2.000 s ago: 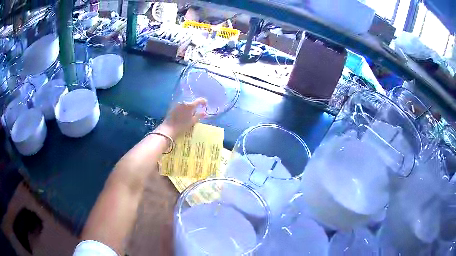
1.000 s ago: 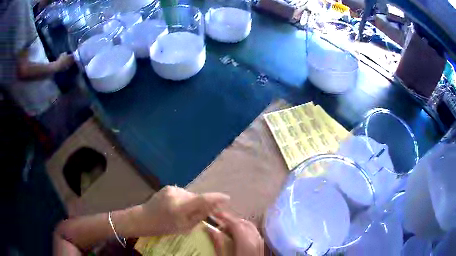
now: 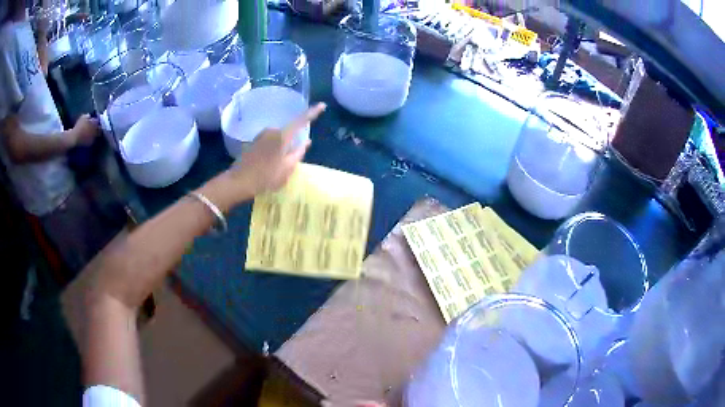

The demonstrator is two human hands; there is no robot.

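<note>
My left hand [image 3: 274, 159], with a thin bracelet at the wrist, is shut on the top edge of a yellow label sheet [image 3: 308, 230] with rows of small dark print. One finger points up and right, in front of a clear container with a white base [image 3: 266, 107]; whether it touches the container or carries a label cannot be told. The sheet hangs over the bench and cardboard. Of my right hand, only a small sliver of skin [image 3: 370, 404] shows at the bottom edge.
More label sheets [image 3: 465, 258] lie on brown cardboard [image 3: 374, 326]. Several containers stand right [image 3: 497, 370], one at the back right [image 3: 548, 179], others left beside a green post [image 3: 253, 36]. Another person [image 3: 36, 135] stands at left. A shelf rail crosses the top right.
My left hand has moved up and forward from beside my right hand, carrying the yellow sheet. My right hand has dropped almost out of view. The camera view has shifted slightly.
</note>
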